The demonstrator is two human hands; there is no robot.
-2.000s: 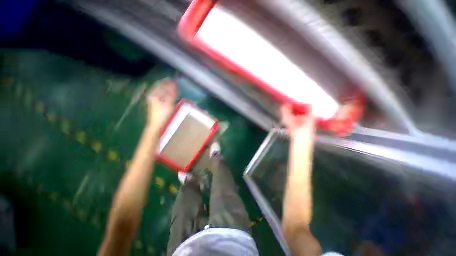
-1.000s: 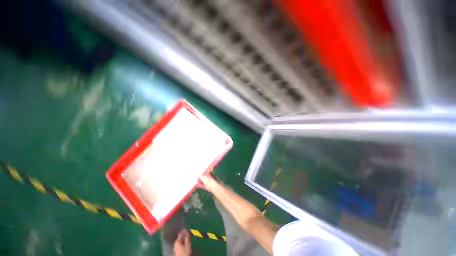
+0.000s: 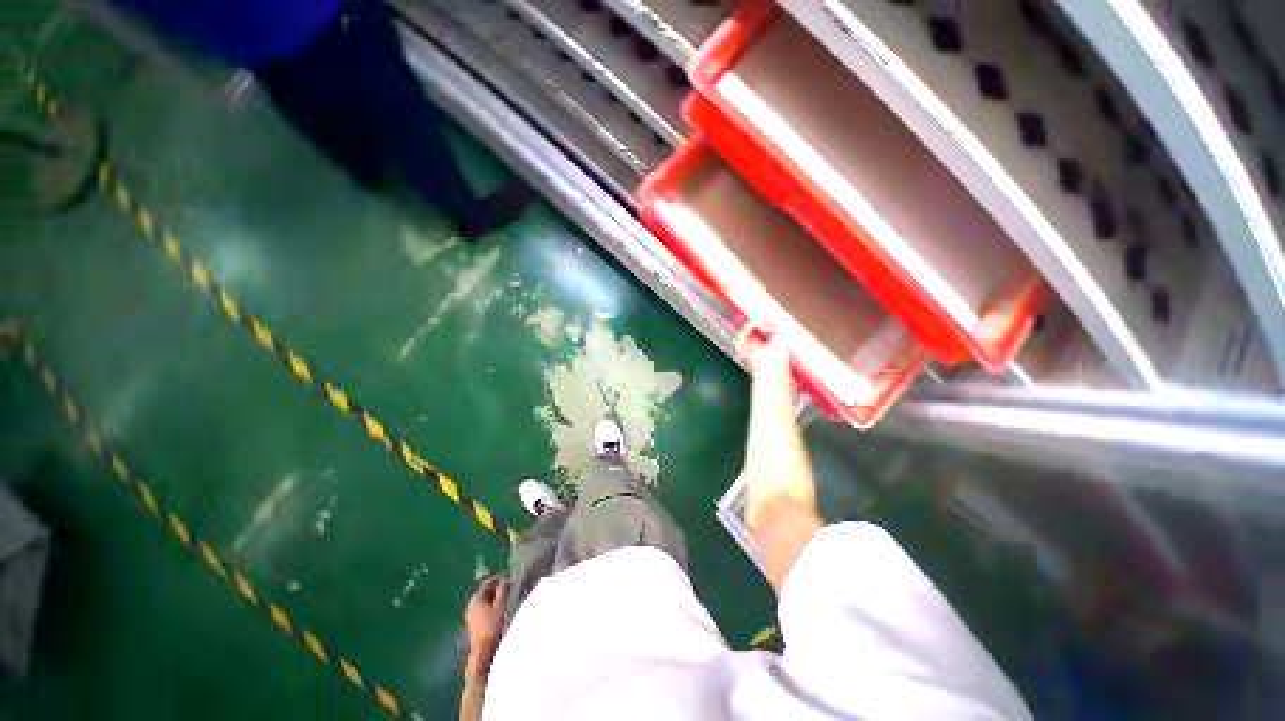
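Two red trays with pale insides lie across the rack shelves at the upper right. The lower red tray [image 3: 768, 261] sits just in front of and partly under the upper red tray [image 3: 874, 176]. My right hand [image 3: 761, 345] is on the front rim of the lower tray and grips it; the fingers are small and partly hidden. My left hand [image 3: 486, 613] hangs low beside my left leg, away from the trays. Its fingers look loosely curled, and whether they are closed is unclear.
Rack shelves [image 3: 1071, 268] with rows of small black items curve around the trays. A glassy rack door [image 3: 1043, 563] stands at the lower right. A person in blue top and dark trousers [image 3: 359, 99] stands at the upper left. Yellow-black tape [image 3: 299, 369] crosses the green floor.
The lower tray has moved from above the floor in front of me up to the rack, with my right hand on it. My left hand remains low. The view has shifted, showing the other person.
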